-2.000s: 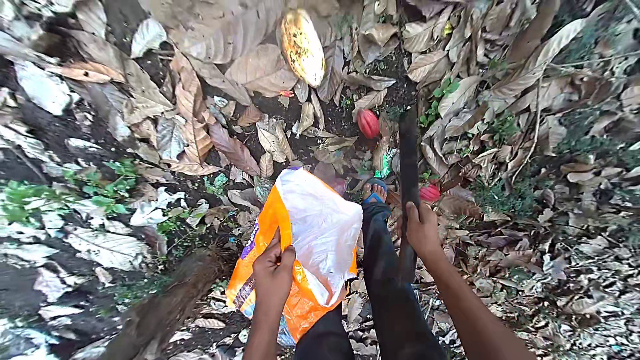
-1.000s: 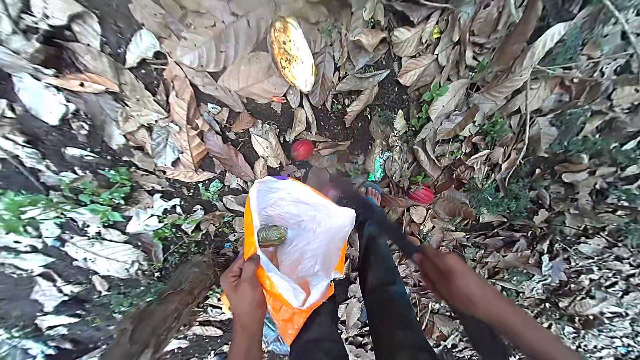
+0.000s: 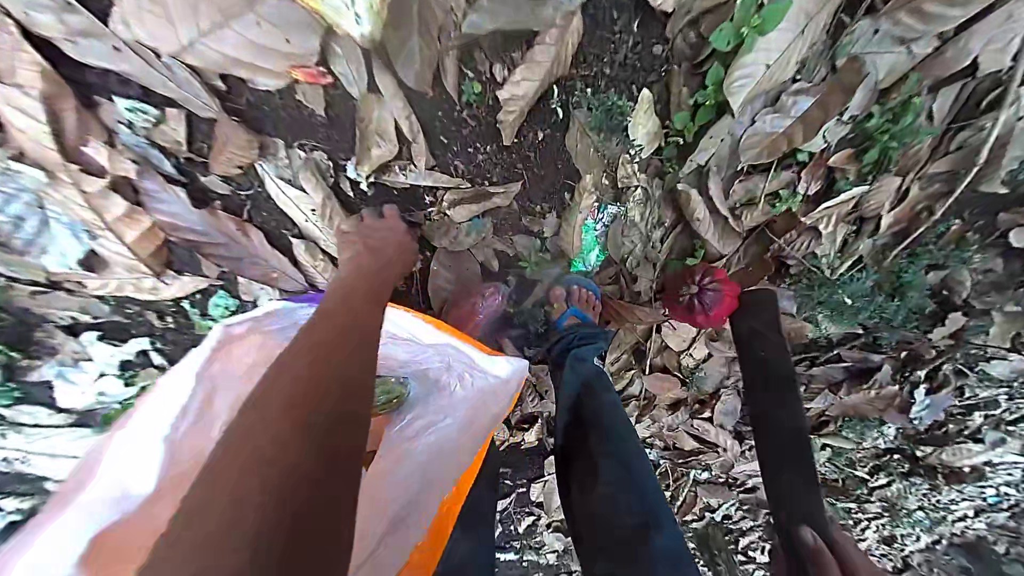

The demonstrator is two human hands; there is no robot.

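Note:
My left hand [image 3: 378, 244] reaches down to the leaf-covered soil with its fingers bent; whether anything is in them is hidden. Below that forearm an orange plastic bag with a white inside [image 3: 448, 448] gapes, and a greenish-brown object [image 3: 390, 394] shows inside it. At the lower right my right hand [image 3: 824, 552], partly out of view, grips a long dark blade, likely a machete [image 3: 776, 400]. Just left of the blade's tip lies a red ribbed pod [image 3: 702, 294]. A blurred pinkish-red object [image 3: 480, 308] is on the ground by the bag's upper edge.
One foot in a blue flip-flop [image 3: 574, 304] stands at the middle, below a dark trouser leg [image 3: 596, 432]. Large dry leaves [image 3: 224, 232] cover much of the ground. A yellowish pod [image 3: 348, 16] is cut off at the top edge. Small green plants [image 3: 744, 28] grow at the upper right.
My left hand has let go of the bag's rim and moved down to the ground. The blade has swung away from the bag to the right. The view is closer to the ground.

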